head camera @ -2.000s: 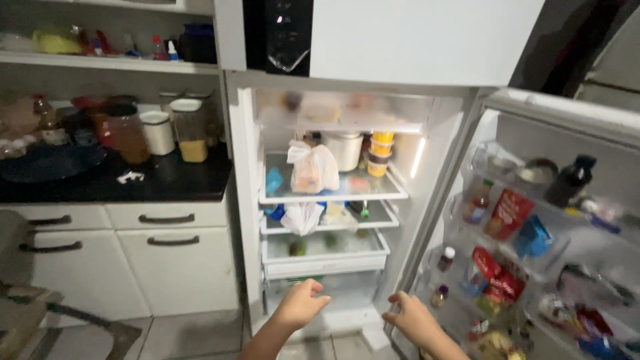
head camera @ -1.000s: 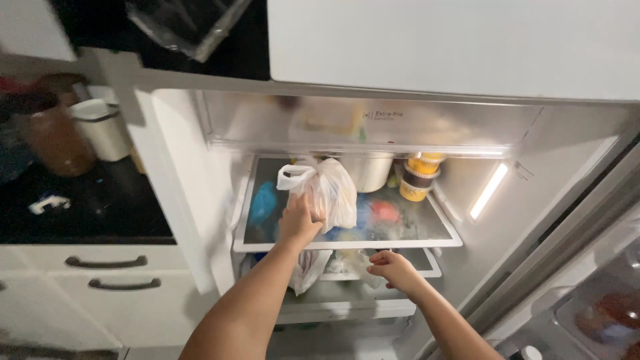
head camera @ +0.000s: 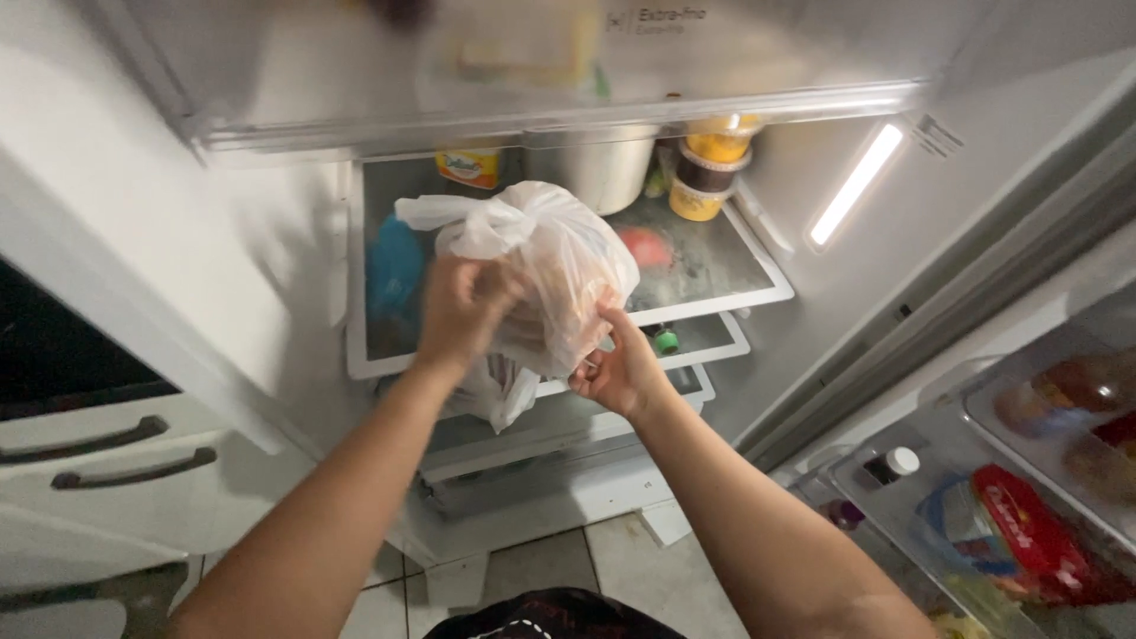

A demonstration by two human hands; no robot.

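Observation:
A knotted white plastic bag (head camera: 568, 257) with something pale brown inside sits at the front of the fridge's top glass shelf (head camera: 719, 257), its near side over the shelf edge. My left hand (head camera: 466, 306), slightly blurred, is at the bag's left side with fingers curled; whether it grips the plastic is unclear. My right hand (head camera: 617, 364) holds the bag's lower right side between thumb and fingers. Below, a second white plastic bag (head camera: 501, 390) hangs over the front of a lower shelf. A blue bag (head camera: 395, 266) lies to the left on the top shelf.
Behind the bag stand a metal pot (head camera: 603, 169), stacked tubs (head camera: 706, 177) and a yellow package (head camera: 469, 169). A clear compartment (head camera: 568, 115) hangs above. The open fridge door (head camera: 958, 417) with filled racks is at right; drawers with dark handles (head camera: 133, 466) are at left.
Both hands have reached into the fridge. My right hand has moved from beside the lower shelf up to the bag, which sits farther forward over the shelf edge. The view has moved closer.

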